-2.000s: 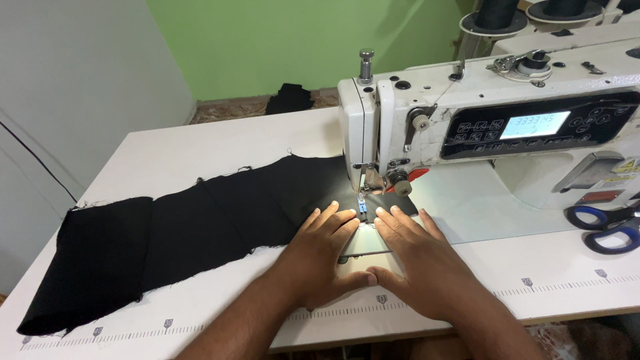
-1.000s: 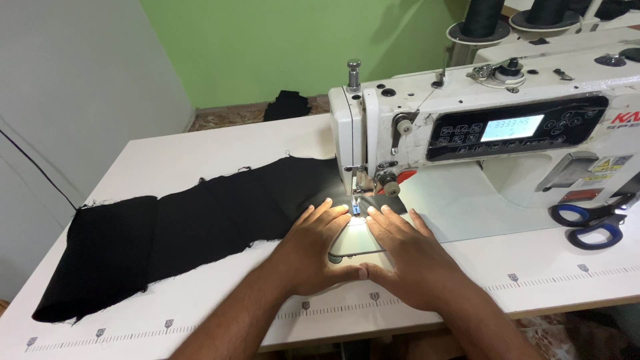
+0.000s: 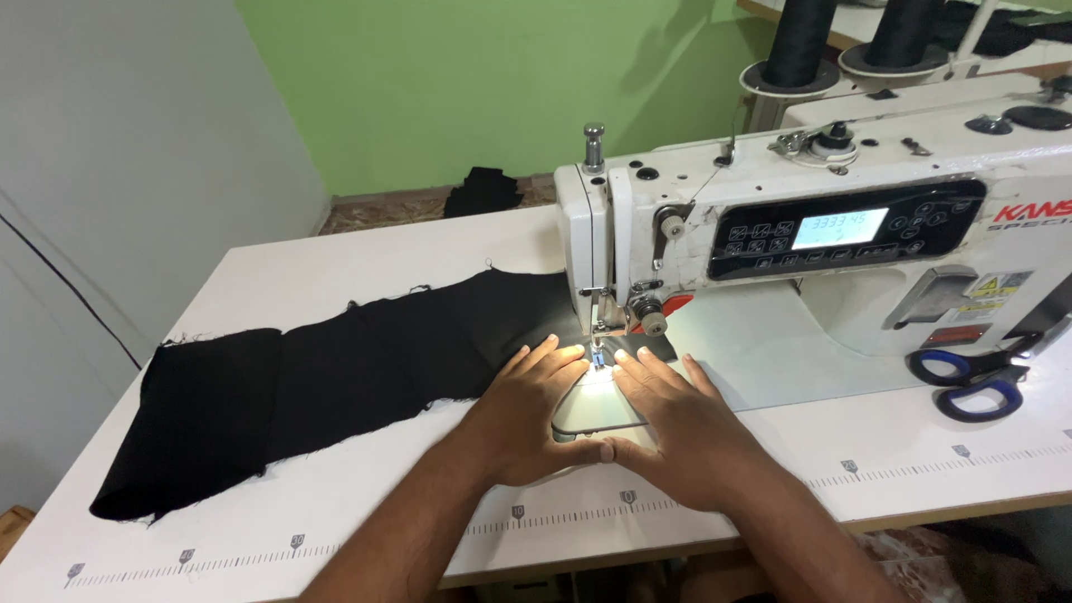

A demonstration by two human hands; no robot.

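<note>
Black fabric [image 3: 335,377] with frayed edges stretches from the left of the table to the presser foot [image 3: 597,358] of a white industrial sewing machine [image 3: 754,234]. My left hand [image 3: 532,419] lies with its fingers flat on the cloth, just left of the foot. To the right of the foot, my right hand [image 3: 682,427] rests its fingertips on the cloth's short right end. Both thumbs meet in front of the lit needle plate [image 3: 599,406]. Neither hand grasps anything. The needle tip is too small to make out.
Scissors with black and blue handles [image 3: 976,377] lie at the right beside the machine. Black thread cones [image 3: 800,46] stand behind it. A printed ruler scale [image 3: 519,521] runs along the white table's front edge. Dark cloth [image 3: 483,193] lies on the floor beyond the table.
My hands stay on either side of the presser foot, and the fabric lies much as before. The view has shifted somewhat.
</note>
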